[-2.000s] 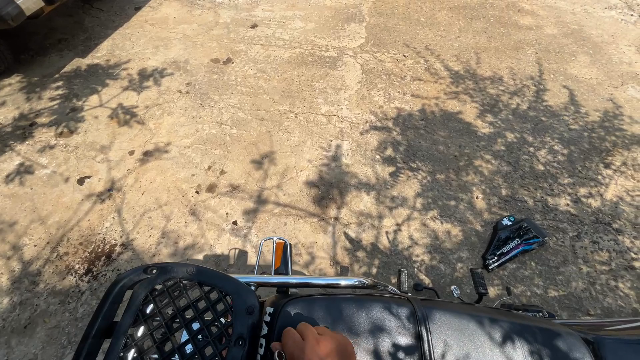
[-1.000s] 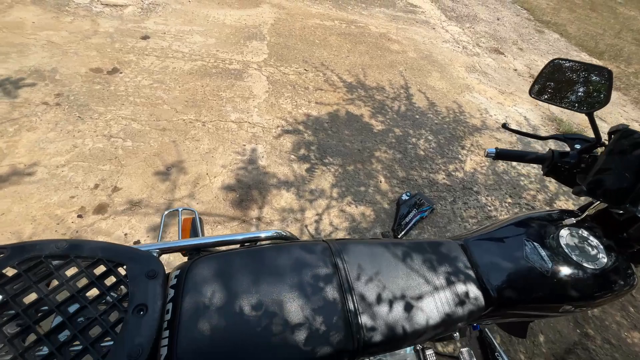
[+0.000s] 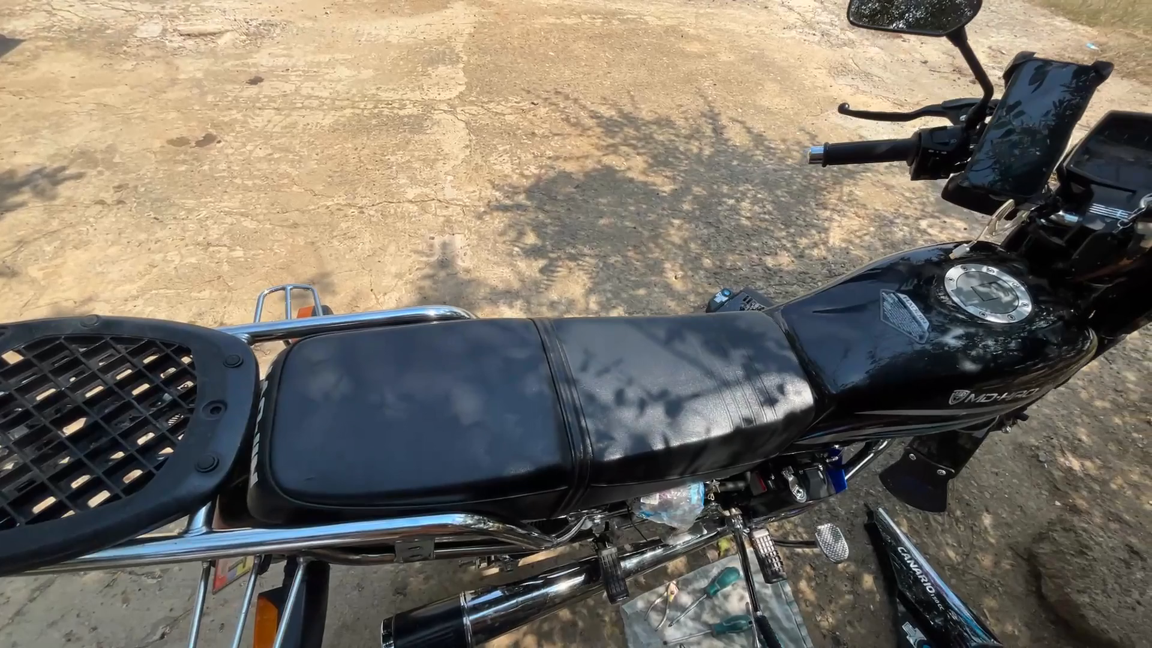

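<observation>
Neither of my hands is in view. A black motorcycle seat [image 3: 423, 414] runs across the middle, between the black plastic rear rack [image 3: 225, 405] on the left and the glossy black fuel tank [image 3: 909, 333] on the right. Chrome grab rails [image 3: 360, 537] flank the seat. Below it show the exhaust silencer [image 3: 531, 598], a footpeg [image 3: 613, 573] and a clear plastic bag [image 3: 673, 506] tucked by the frame. Screwdrivers with green handles [image 3: 723, 581] lie on a grey cloth [image 3: 792, 607] on the ground.
A removed black side panel [image 3: 927, 576] lies at the lower right beside a large rock [image 3: 1093, 576]. Another dark panel [image 3: 740, 300] shows beyond the seat. The handlebar grip [image 3: 868, 151], mirror [image 3: 913, 13] and phone holder [image 3: 1026, 130] stick out at the upper right.
A hand rested at the rear of the seat two seconds ago; it is out of view now. The view has swung toward the handlebar and the bike's near side.
</observation>
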